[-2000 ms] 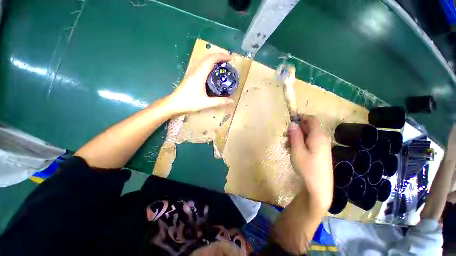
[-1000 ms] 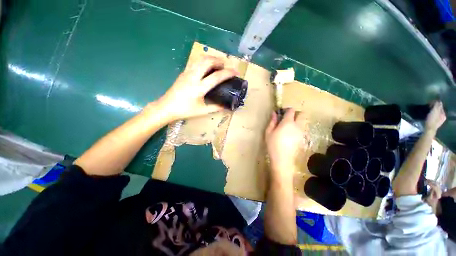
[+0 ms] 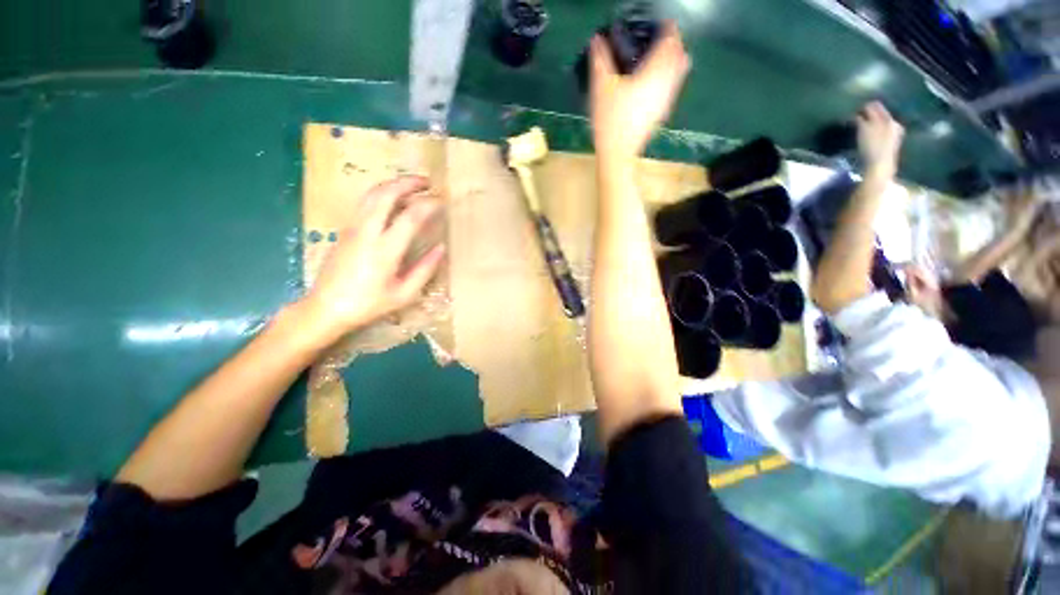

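Note:
My left hand [image 3: 389, 250] is over the left part of the cardboard sheet [image 3: 494, 372], fingers apart and curved, with nothing visible in it. My right hand [image 3: 639, 93] reaches onto the green surface beyond the cardboard, its thumb and fingers around a black inner unit [image 3: 634, 37]. The mallet [image 3: 542, 221] lies on the cardboard between my arms, pale head away from me and dark grip towards me. Black housing sleeves [image 3: 721, 267] are clustered at the cardboard's right end, some with their open ends showing.
Two more black units, one near the top centre [image 3: 520, 29] and one at the top left [image 3: 177, 29], are on the green surface [image 3: 291, 41]. A pale metal bar [image 3: 439, 58] crosses above it. At right, another person's arm [image 3: 854, 221] reaches over the green surface.
My left hand has let go of the black unit it held, which is no longer visible there. My right hand has left the mallet and moved forward to another unit. The view has shifted right.

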